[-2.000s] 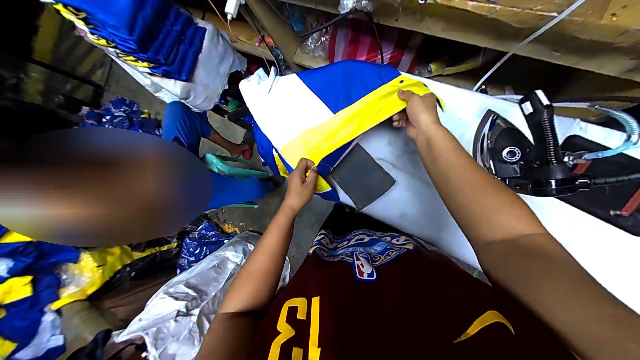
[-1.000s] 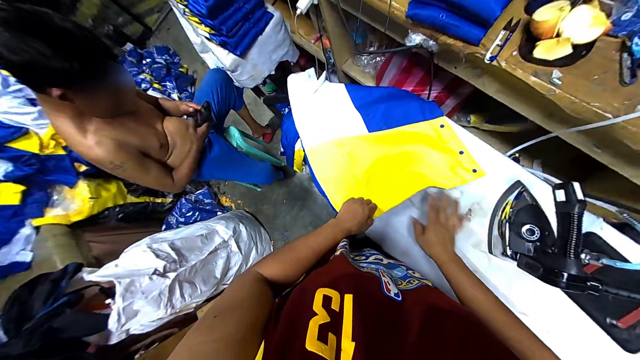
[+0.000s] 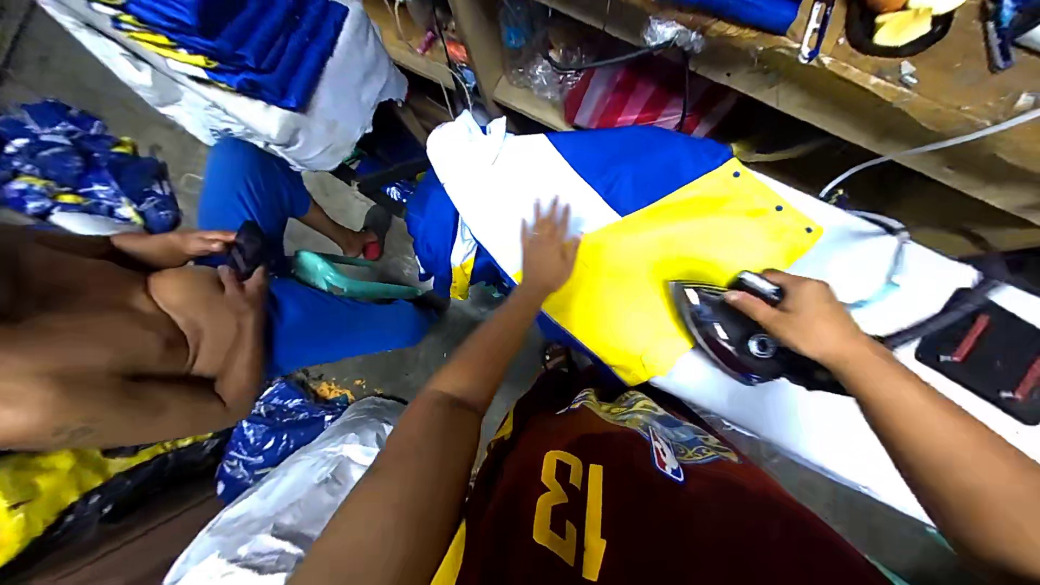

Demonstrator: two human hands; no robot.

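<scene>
A garment with blue, white and yellow panels lies spread over a white-covered ironing board. My left hand rests flat on it with fingers apart, where the white and yellow panels meet. My right hand grips the handle of a black clothes iron, whose tip is over the yellow panel near its lower right edge. Dark dots line the panel's upper right edge. A black iron rest with red strips lies on the board at the right.
At the left, a seated person holds a dark object. Folded blue garments are stacked at the upper left. A wooden shelf bench runs behind the board, with a pale cable in front. Plastic-wrapped bundles lie on the floor.
My right hand has taken hold of the iron, which earlier stood on its rest, and brought it left onto the yellow panel. My left hand has moved up the garment and opened.
</scene>
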